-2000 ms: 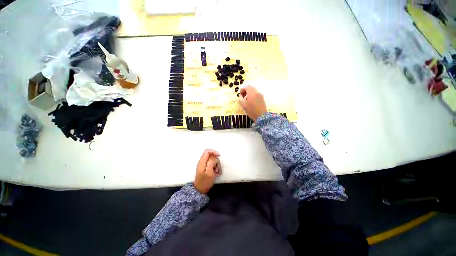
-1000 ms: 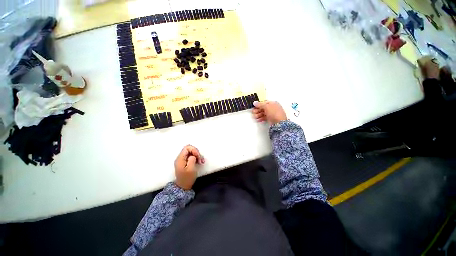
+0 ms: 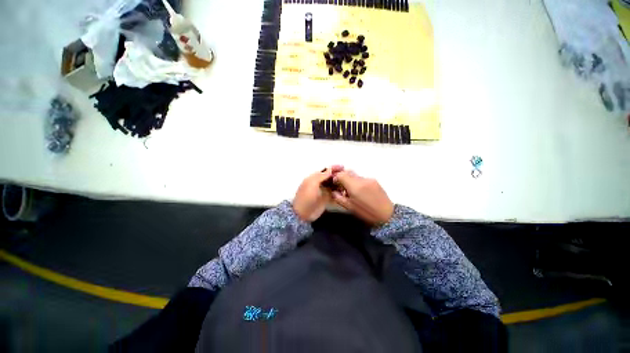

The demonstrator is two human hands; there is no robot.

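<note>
My left hand (image 3: 314,196) and my right hand (image 3: 363,196) meet at the table's front edge. Their fingertips pinch a small black strip (image 3: 331,182), mostly hidden by the fingers. The yellow board (image 3: 407,89) lies beyond my hands. Black strips stand in rows along its left edge (image 3: 265,76), far edge and near edge (image 3: 363,131); the near row has a gap near its left end. Small black folded loops (image 3: 347,56) lie in a loose pile on the board. A black sample fob (image 3: 309,27) with a pale metal spot lies at the board's upper left.
At left are a glue bottle (image 3: 190,40), white cloth (image 3: 148,67), a heap of loose black strips (image 3: 138,107), an open cardboard box (image 3: 81,65) and bagged metal parts (image 3: 61,124). A small silver-blue ring piece (image 3: 476,165) lies at right. Plastic bags (image 3: 594,62) lie far right.
My right hand has moved from the near row's right end back to my left hand, and both now hold a black strip together. The view has shifted.
</note>
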